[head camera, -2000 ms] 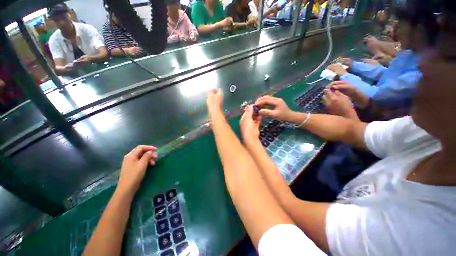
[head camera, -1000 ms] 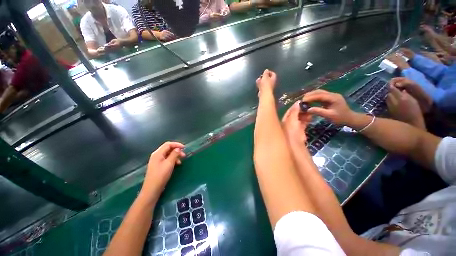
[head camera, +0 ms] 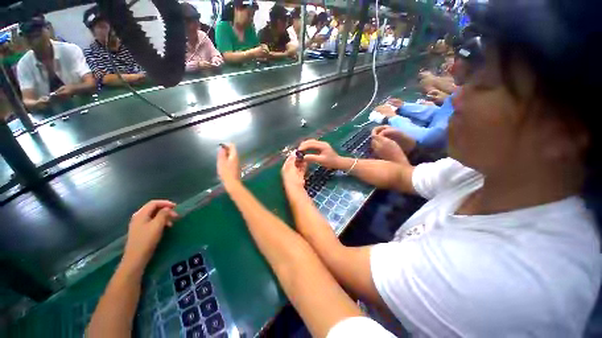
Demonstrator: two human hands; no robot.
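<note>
My left hand (head camera: pixel 152 219) is loosely curled above the green bench edge, left of centre, with nothing visible in it. My right hand (head camera: pixel 229 168) is raised at the belt's near edge, its fingertips closed on a small dark unit (head camera: pixel 223 146); its details are too small to tell. A clear plastic tray (head camera: pixel 163 310) lies on the bench between my forearms. Two columns of black square pieces (head camera: pixel 203 290) with pale centre marks fill its right side; its left pockets show as pale outlines.
The dark conveyor belt (head camera: pixel 99 188) runs beyond the bench, with a small white piece (head camera: pixel 303 123) on it. A person in white (head camera: pixel 462 244) sits close on my right, hands over another tray (head camera: pixel 336 202). A green post stands left. A black object hangs above; people sit opposite.
The view has shifted. My right hand, earlier out over the belt, is now drawn back with a small dark unit showing at its fingertips. The ringed pale piece on the belt is no longer seen.
</note>
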